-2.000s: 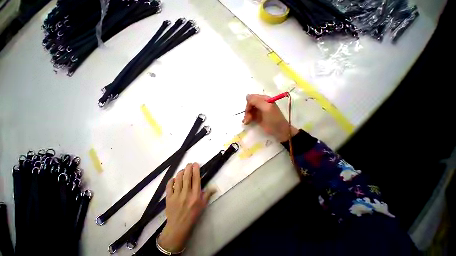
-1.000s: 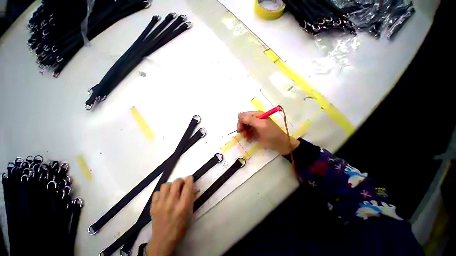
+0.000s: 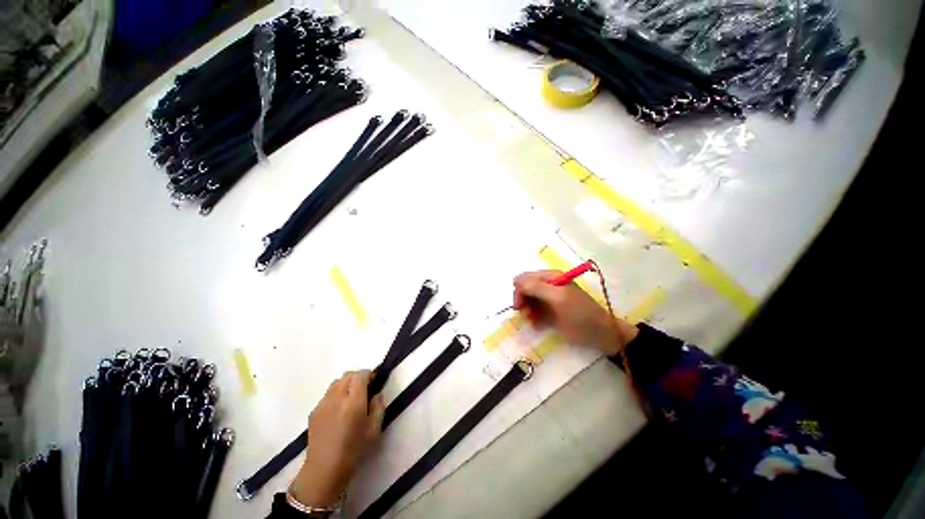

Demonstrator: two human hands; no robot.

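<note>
My right hand (image 3: 560, 309) holds a red pen-like tool (image 3: 574, 273) above the table, its thin tip pointing left and its cord trailing over my wrist. My left hand (image 3: 343, 431) lies over several black straps with silver rings; its fingertips touch them, but whether they pinch one is hidden. Two straps cross just beyond my fingers, with ring ends (image 3: 430, 289) close together. A third strap (image 3: 426, 380) runs out from beside my left hand. A fourth strap (image 3: 451, 439) lies apart, nearer me, untouched.
Strap bundles lie at far left (image 3: 228, 112), near left (image 3: 142, 436) and far right (image 3: 629, 66). A small strap group (image 3: 340, 188) lies beyond my left hand. A yellow tape roll (image 3: 569, 84), plastic-wrapped heap (image 3: 781, 51) and yellow tape strips (image 3: 659, 233) are on the table.
The view has shifted. My left hand has moved off the nearest straps onto the crossed pair. The two nearest straps, first close together, now lie apart. My right hand still holds the red tool.
</note>
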